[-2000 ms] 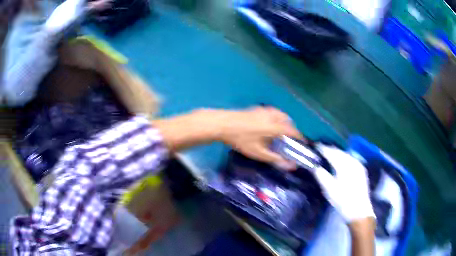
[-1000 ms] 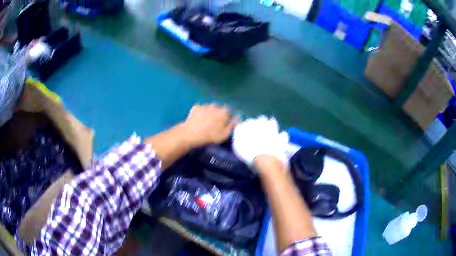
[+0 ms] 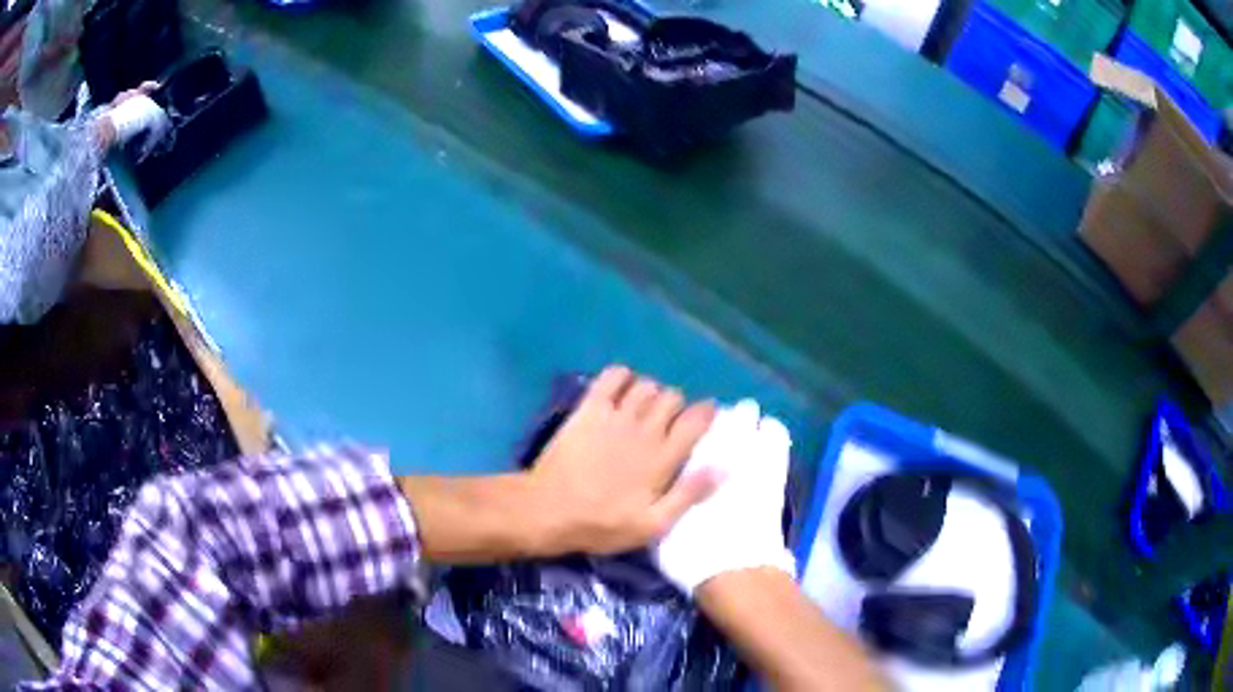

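Note:
A black moulded insert lies in front of me, mostly hidden under my hands. A shiny clear bag with dark contents and a red spot (image 3: 590, 625) sits in its near part. My bare left hand (image 3: 615, 466) lies on top of the insert's far part, back of the hand up. My white-gloved right hand (image 3: 730, 500) lies beside it, touching it. What is under both palms is hidden. To the right, a blue tray (image 3: 1048, 521) with a white liner holds black over-ear headphones (image 3: 895, 525).
A carton of shiny dark bags (image 3: 122, 433) stands at the left. Another blue tray with a black insert (image 3: 649, 97) is on the green belt beyond. Another person's gloved hand (image 3: 133, 119) is at upper left. A small white bottle (image 3: 1136, 673) is at the lower right edge.
The silvery item seen between my hands earlier no longer shows. My hands have come together over the insert. The view has shifted, and the bottle is now at the bottom edge.

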